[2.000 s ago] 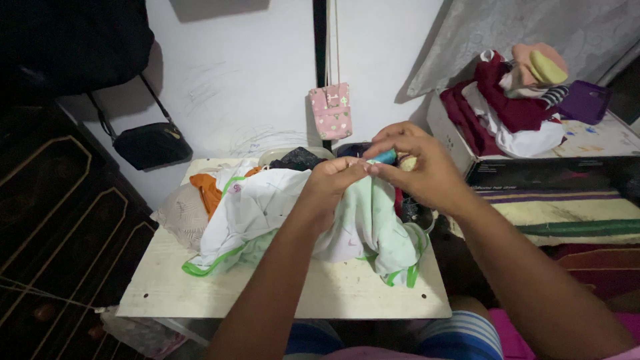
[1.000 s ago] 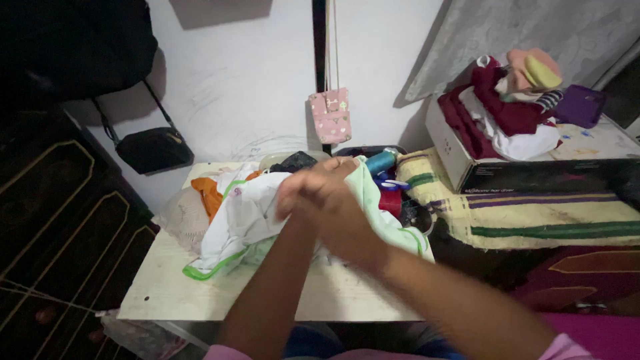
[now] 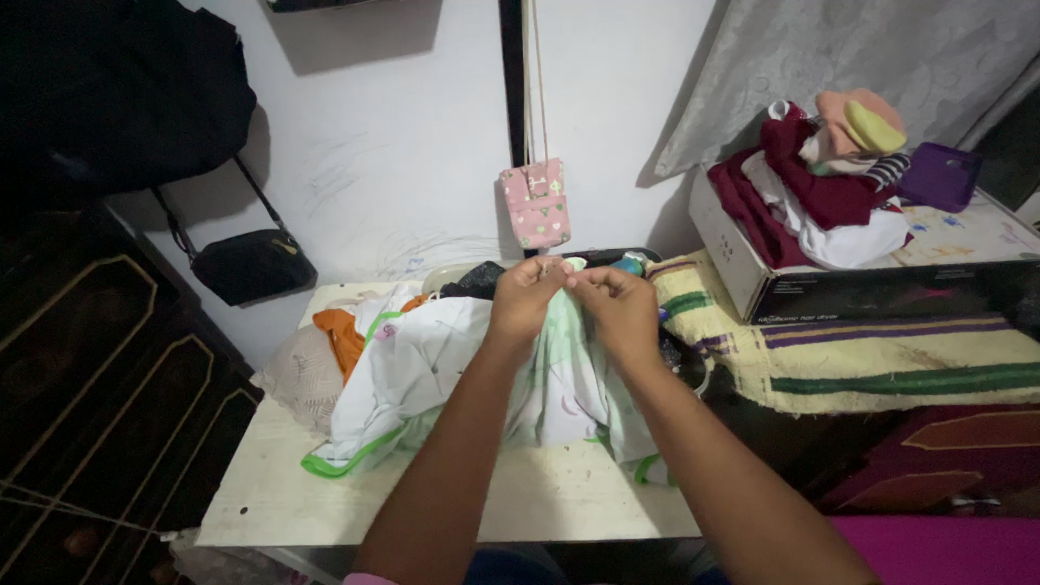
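A white and pale green cloth garment with bright green edging (image 3: pixel 414 353) lies spread over the table. Its pale green part (image 3: pixel 561 366) is drawn up between my hands. My left hand (image 3: pixel 524 301) pinches the cloth's upper edge between thumb and forefinger. Right beside it, almost fingertip to fingertip, my right hand (image 3: pixel 621 309) pinches the same edge. Whether a small thing such as a needle is between the fingertips cannot be told. An orange cloth (image 3: pixel 341 337) and a lacy beige cloth (image 3: pixel 301 378) lie at the garment's left side.
The pale wooden table (image 3: pixel 569 496) stands before me. A pink patterned pouch (image 3: pixel 536 203) and a black bag (image 3: pixel 253 264) hang behind it. At right, folded clothes (image 3: pixel 821 187) rest on a cardboard box (image 3: pixel 861 292) over a striped woven cloth (image 3: pixel 894 357). A dark item and a blue-green thing lie behind my hands.
One second ago my hands were crossed and blurred farther left over the cloth. Now they are side by side, with the pale green part raised between them.
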